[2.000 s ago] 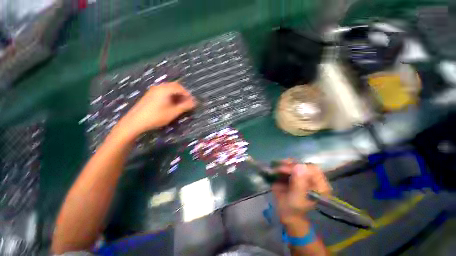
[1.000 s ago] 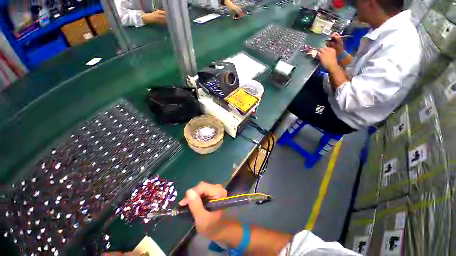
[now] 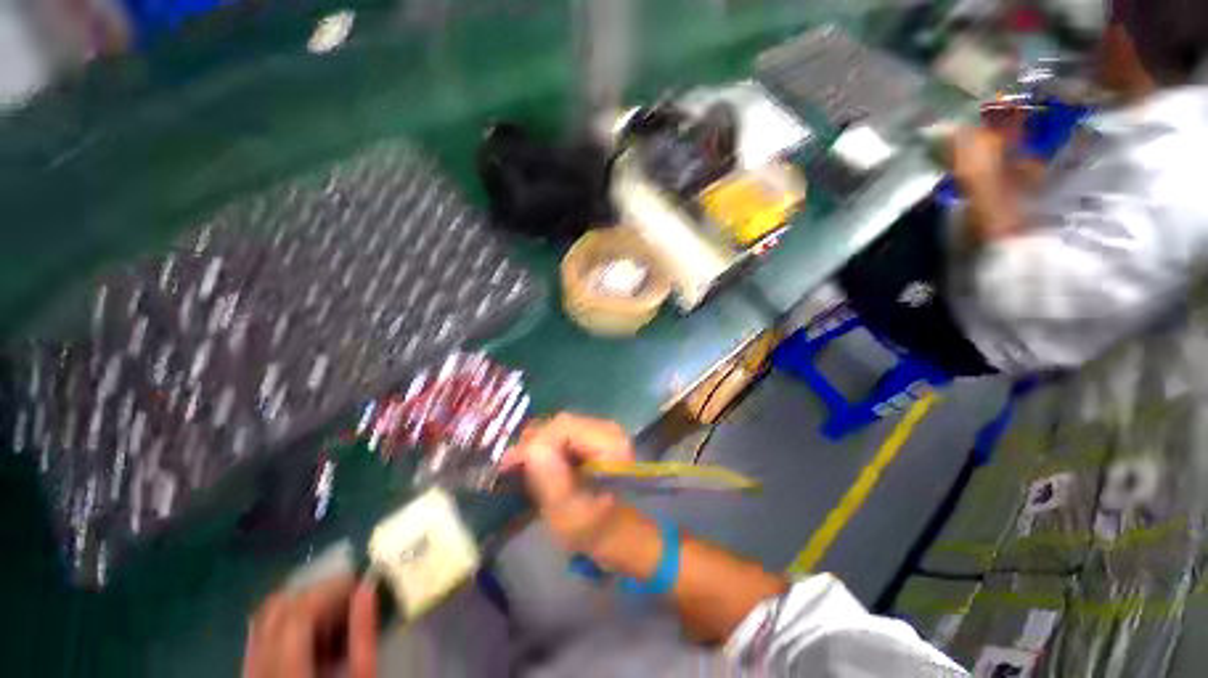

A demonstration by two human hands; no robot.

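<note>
The frame is blurred. My right hand (image 3: 572,480), with a blue wrist strap, is closed around the soldering iron (image 3: 676,473), whose yellow-striped handle points right. Its tip side is blurred near the red-lead components (image 3: 451,404). My left hand (image 3: 311,629) is at the bottom edge, partly cut off, beside the cream work block (image 3: 424,550); whether its fingers hold anything cannot be told. A small dark mark shows on the block. A dark heap of leads (image 3: 285,497) lies left of the red pile.
A large blister tray (image 3: 278,298) lies beyond the piles. Further right are the round tan tub (image 3: 612,281), the soldering station (image 3: 669,239) with its yellow sponge (image 3: 753,201), and a black object (image 3: 537,179). Another person (image 3: 1086,239) sits right, near a blue stool (image 3: 855,371).
The view has swung left and down since one second ago, so more of my left hand and the cream block show. My right hand still holds the iron near the red pile.
</note>
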